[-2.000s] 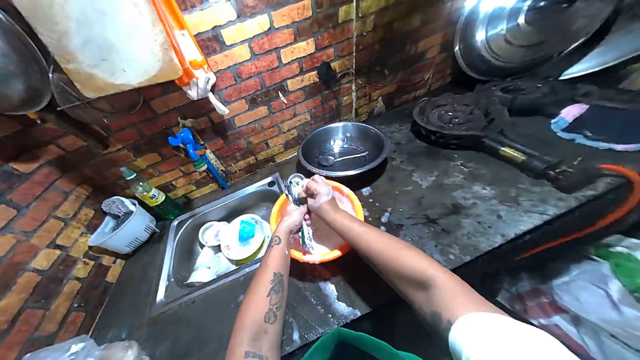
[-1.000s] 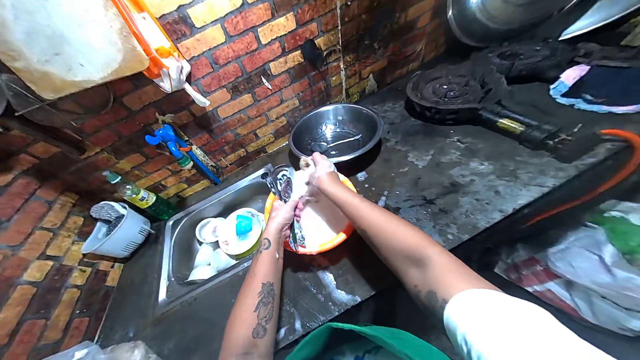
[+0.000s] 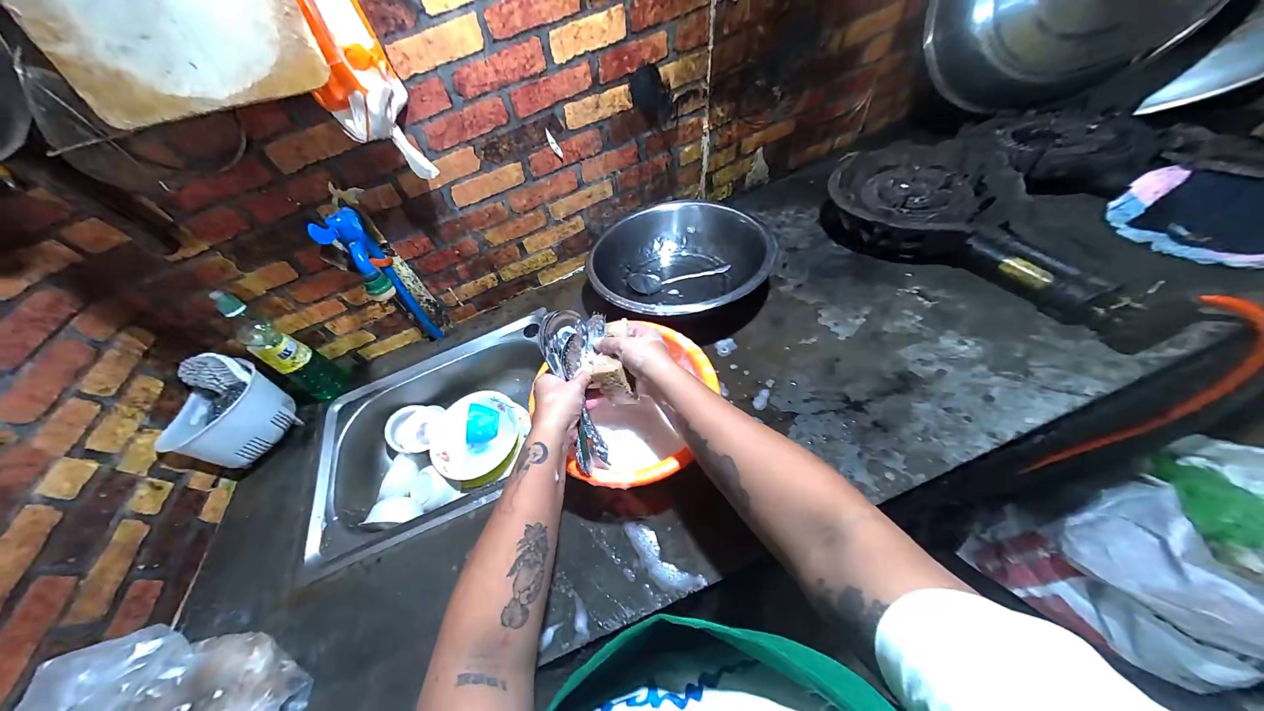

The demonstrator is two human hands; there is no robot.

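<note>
My left hand (image 3: 559, 403) grips a bunch of metal spoons and forks (image 3: 565, 346), their bowls and tines up and handles angled down. A sponge (image 3: 610, 377) is in my right hand (image 3: 637, 354), against the cutlery. Both hands are over an orange basin (image 3: 703, 367) of cloudy, soapy water. Just behind it a stainless steel bowl (image 3: 681, 222) holds a single spoon (image 3: 681, 279).
White cups and plates (image 3: 474, 439) lie in the steel sink (image 3: 341, 474). Left of it stand a green bottle (image 3: 286, 354) and a grey basket (image 3: 232, 425). A blue faucet (image 3: 365, 257) is on the brick wall; a gas stove (image 3: 908, 197) stands at right.
The sponge shows more plainly between my hands than before, and the cutlery heads stand more upright above my left hand. The view has shifted slightly.
</note>
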